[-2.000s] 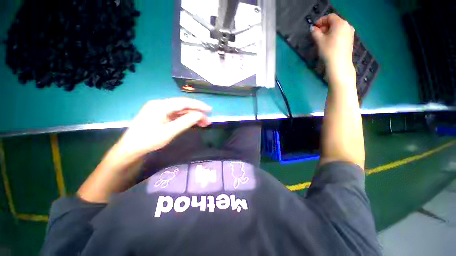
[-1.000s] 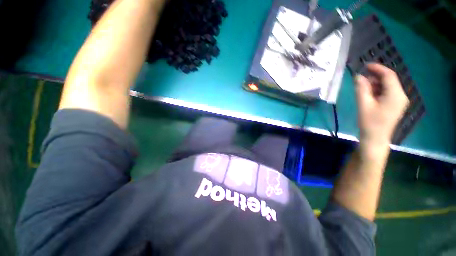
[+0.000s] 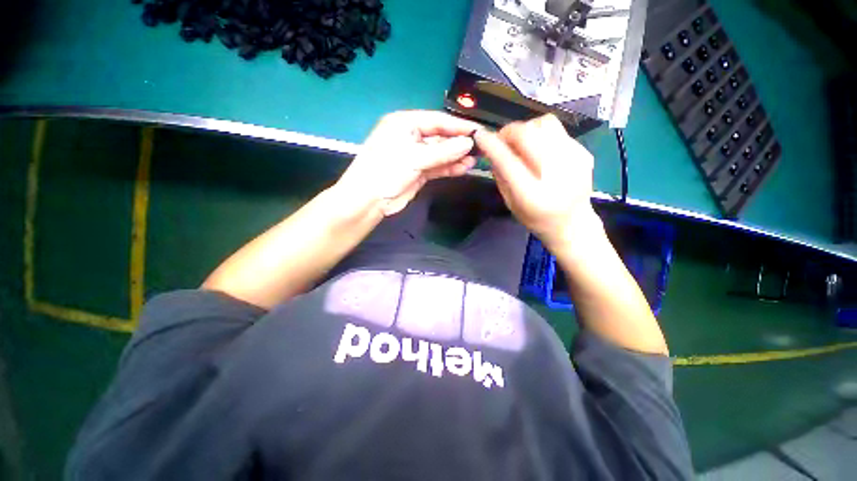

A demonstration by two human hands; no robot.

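My left hand [image 3: 413, 158] and my right hand [image 3: 542, 174] meet at the fingertips in front of the fixture machine [image 3: 526, 89], over the bench's front edge. A small black moulded part [image 3: 475, 141] shows between the fingertips, mostly hidden by them. Both hands seem to touch it. The machine has a silver top plate, with dark metal arms converging at its centre. A red-orange light [image 3: 465, 100] glows on its front corner.
A loose heap of black parts [image 3: 301, 33] lies on the green bench mat [image 3: 85, 66] at upper left. A black slotted tray [image 3: 719, 113] with rows of small glossy parts is right of the machine. A black cable [image 3: 621, 164] crosses the bench edge. A blue crate [image 3: 537, 272] is below.
My left hand has come back from the heap side and my right hand from beside the slotted tray. They now meet in front of the machine. The view has shifted.
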